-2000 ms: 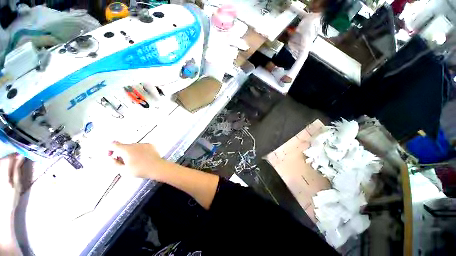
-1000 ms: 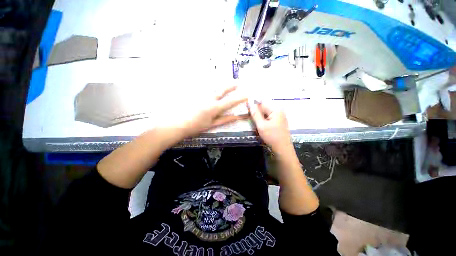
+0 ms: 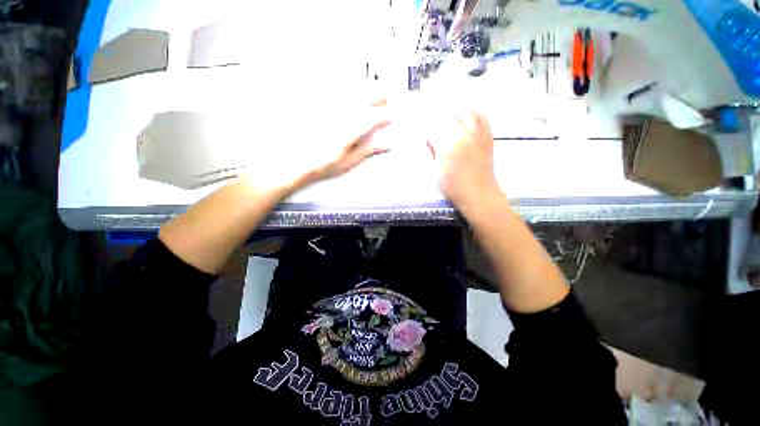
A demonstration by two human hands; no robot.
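My left hand point(image 3: 354, 154) lies on the white table in front of the needle area, fingers pointing right. My right hand point(image 3: 467, 158) is just right of it, its fingers near the presser foot point(image 3: 423, 73). Glare bleaches the space between and under both hands, so I cannot tell whether they hold a piece. Taupe pocket pieces point(image 3: 179, 150) lie at left, with more pieces point(image 3: 129, 56) behind them and a paler one point(image 3: 215, 43) beside those. A darker brown stack point(image 3: 673, 156) lies at the right end.
Orange-red and black snips point(image 3: 582, 62) lie right of the needle, with thin dark sticks point(image 3: 546, 62) beside them. A crumpled white scrap point(image 3: 682, 110) is by the right stack. A ruler tape point(image 3: 333, 218) runs along the front edge. The machine head point(image 3: 617, 21) is at upper right.
The view has shifted, so table things sit higher and further right. My hands, close together a second ago, are now further apart, with my right hand nearer the presser foot.
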